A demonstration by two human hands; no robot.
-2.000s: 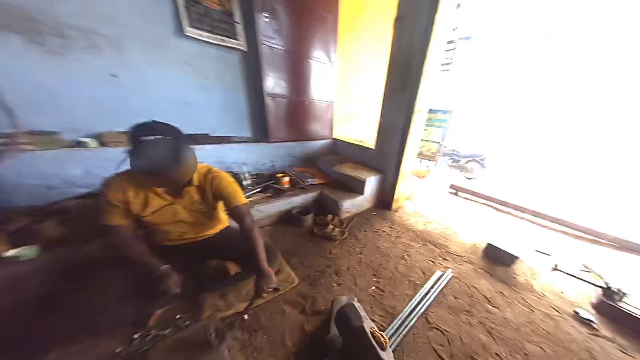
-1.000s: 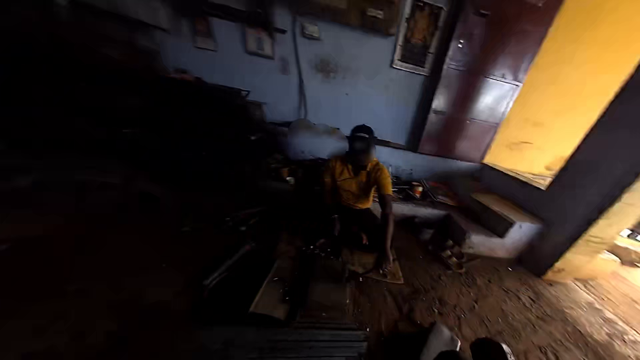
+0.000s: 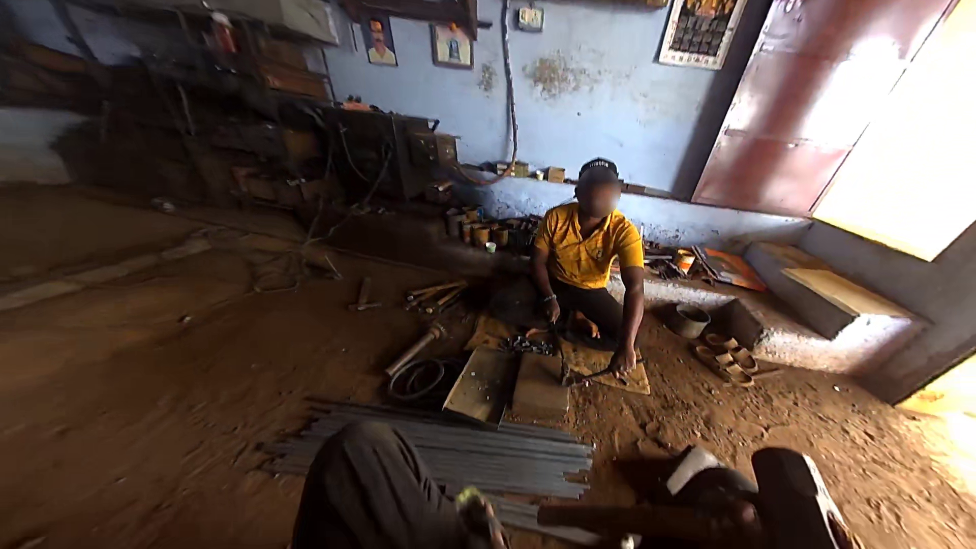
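At the bottom edge of the head view, right of centre, a hammer [image 3: 801, 496] shows its dark metal head, with its wooden handle [image 3: 610, 518] running left. My right hand [image 3: 733, 515], dark and partly hidden, appears closed around the handle close to the head. Beside my trousered knee is my left hand [image 3: 488, 524], cut off by the frame; a small yellow-green patch shows at it, and its grip is unclear. A pale-topped block [image 3: 692, 469] lies behind the hammer. Grey metal strips [image 3: 457, 457] lie on the earth floor beyond my knee.
A co-worker in a yellow shirt [image 3: 591, 248] sits opposite, holding a tool at a block [image 3: 541, 385]. Beside it are a metal tray [image 3: 479, 385], coiled wire [image 3: 418, 379] and several hammers [image 3: 436, 293]. Sandals [image 3: 724, 358] and a round pot [image 3: 688, 320] stand near the raised ledge.
The view has swung left. The hammer and my knee now show large at the bottom. The co-worker remains seated, with a hand low at the work.
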